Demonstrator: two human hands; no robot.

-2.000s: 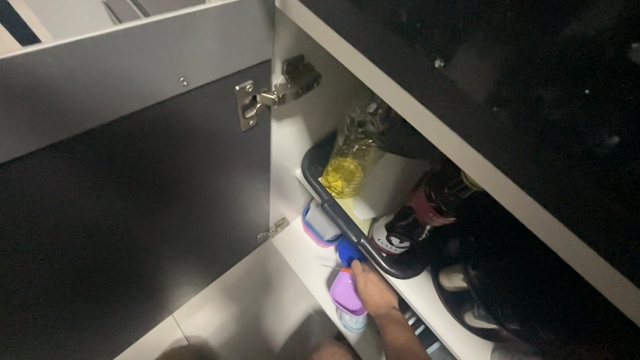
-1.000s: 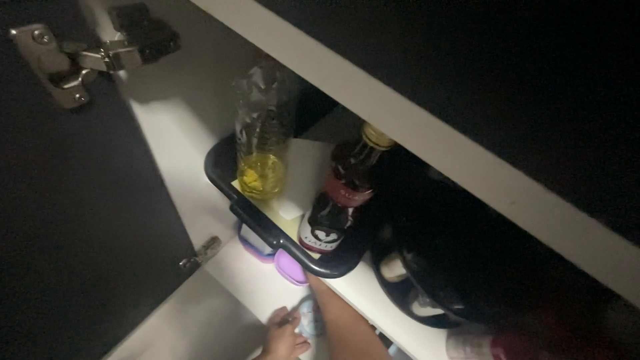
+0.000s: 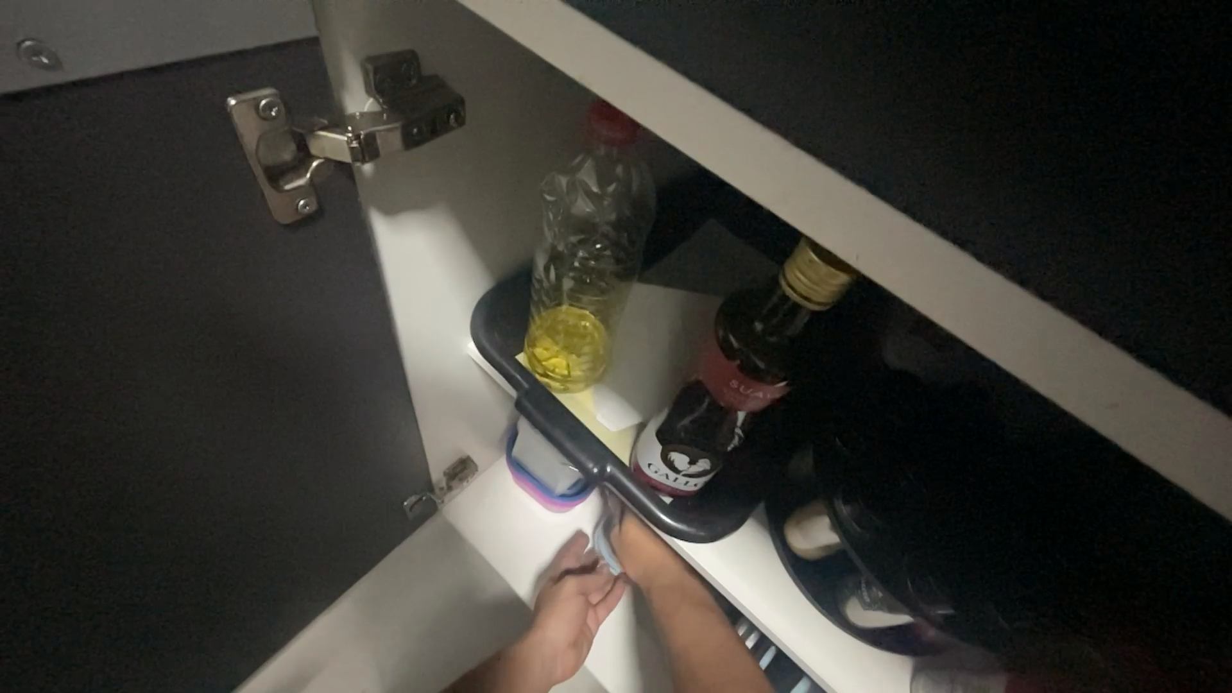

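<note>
Inside a cabinet, my left hand [image 3: 573, 611] is low at the centre, palm turned up, its fingertips at a pale blue item [image 3: 606, 541]. My right hand [image 3: 630, 539] reaches under the rim of a dark plastic tray [image 3: 568, 423]; its fingers are mostly hidden, and the pale item lies between the two hands. Whether either hand grips it is unclear. Left of them, stacked plastic containers with blue and pink rims [image 3: 549, 472] sit on the lower shelf. Above, the tray holds a clear plastic bottle with yellow liquid [image 3: 577, 279] and a dark glass bottle with a gold cap [image 3: 717, 395].
The dark cabinet door [image 3: 192, 366] stands open at the left on metal hinges [image 3: 371, 135]. A pale cabinet edge [image 3: 866, 231] crosses above the bottles. Right of the tray is a round black rack [image 3: 857, 587] with jars, on the white shelf [image 3: 731, 568].
My left hand has come in beside the right forearm. The purple container that stood by my right hand is out of sight. The view has shifted closer to the shelf.
</note>
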